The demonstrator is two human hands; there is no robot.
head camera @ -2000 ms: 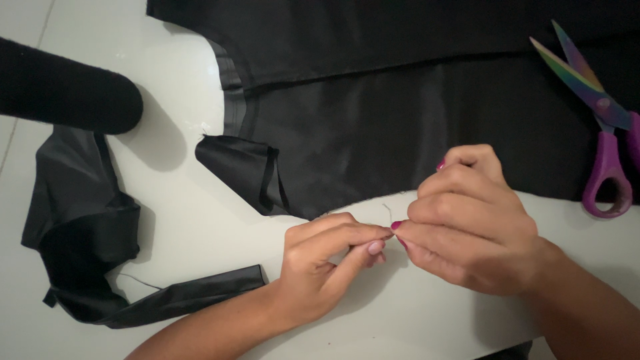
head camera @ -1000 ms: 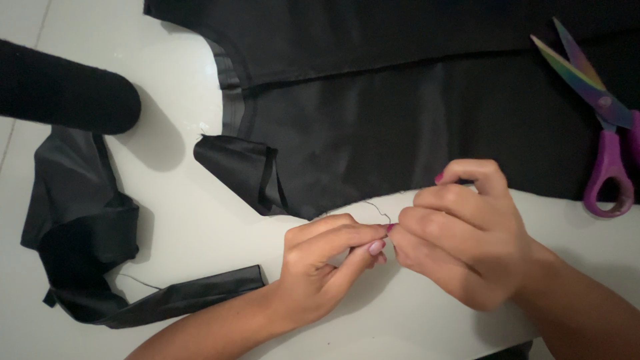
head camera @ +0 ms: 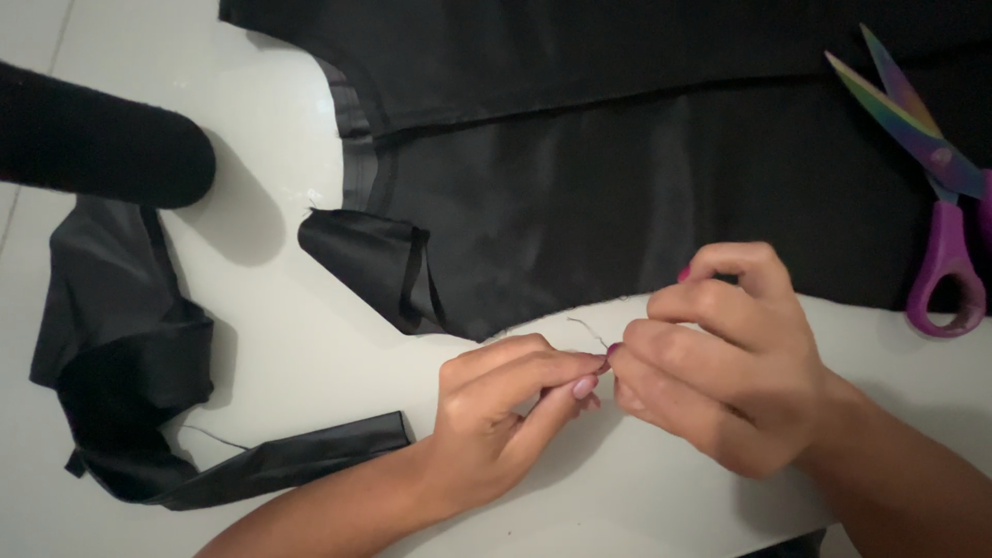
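Note:
My left hand (head camera: 504,411) pinches something very small between thumb and index finger, too small to make out. My right hand (head camera: 721,356) meets it fingertip to fingertip, its fingers curled. A short dark thread (head camera: 587,329) sticks up from between the fingertips. Both hands are just below the edge of a black satin-like garment piece (head camera: 573,209), which lies flat with a seam along it and a curved, faced edge at its left. A small folded flap of black fabric (head camera: 364,256) lies at its lower left corner.
Scissors with purple handles and iridescent blades (head camera: 930,155) lie partly spread on the fabric at right. A black cylindrical object (head camera: 101,139) juts in from the left. A crumpled black fabric strip (head camera: 124,372) with a loose thread lies on the white table (head camera: 294,364).
My right hand has shifted slightly at my left fingertips, and the thread between them has changed shape. My left hand has stayed in about the same place.

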